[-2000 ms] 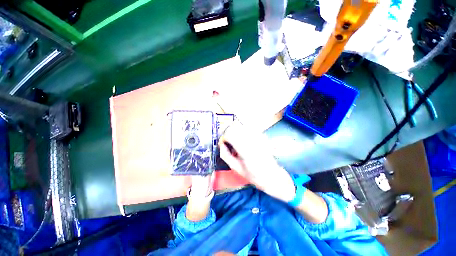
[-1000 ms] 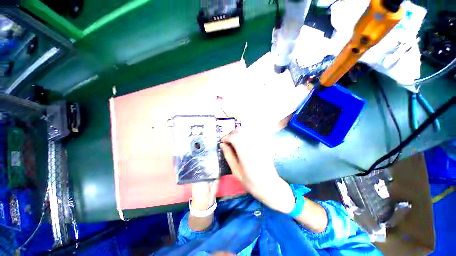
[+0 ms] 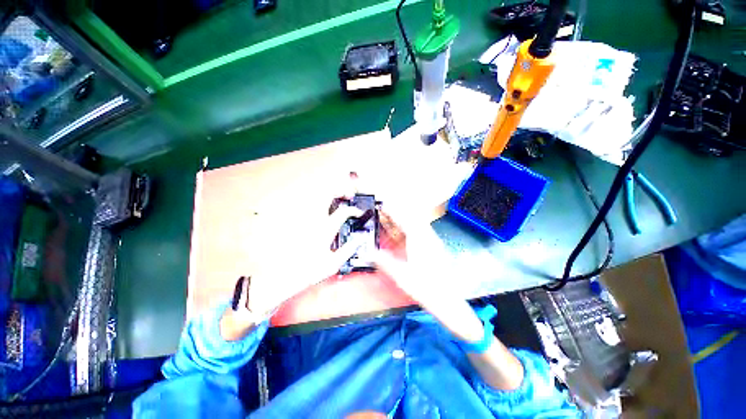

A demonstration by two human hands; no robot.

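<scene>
A black housing [image 3: 360, 234] is between my hands over the salmon-pink work mat [image 3: 233, 237], and it looks narrower than an open one. My left hand [image 3: 315, 258] is on its left and lower side, with fingers over its face. My right hand [image 3: 409, 250] holds its right side. The hands are overexposed, so fingertip detail and any small part are hidden or blurred. The orange electric screwdriver [image 3: 515, 98] hangs above the blue screw tray [image 3: 525, 196], which holds dark screws [image 3: 488, 202].
The green-capped dispensing syringe [image 3: 433, 69] hangs behind the mat. Black housings stand at the back [image 3: 370, 67] and left [image 3: 123, 199]. White wipes [image 3: 585, 98], blue-handled pliers [image 3: 646, 200] and a black cable [image 3: 609, 204] are at right. A cardboard box [image 3: 642, 327] is at lap level.
The opened housing with its round-lens half facing up is now a narrower dark shape between both hands. My left hand has moved from beneath it to its left side. The view has shifted.
</scene>
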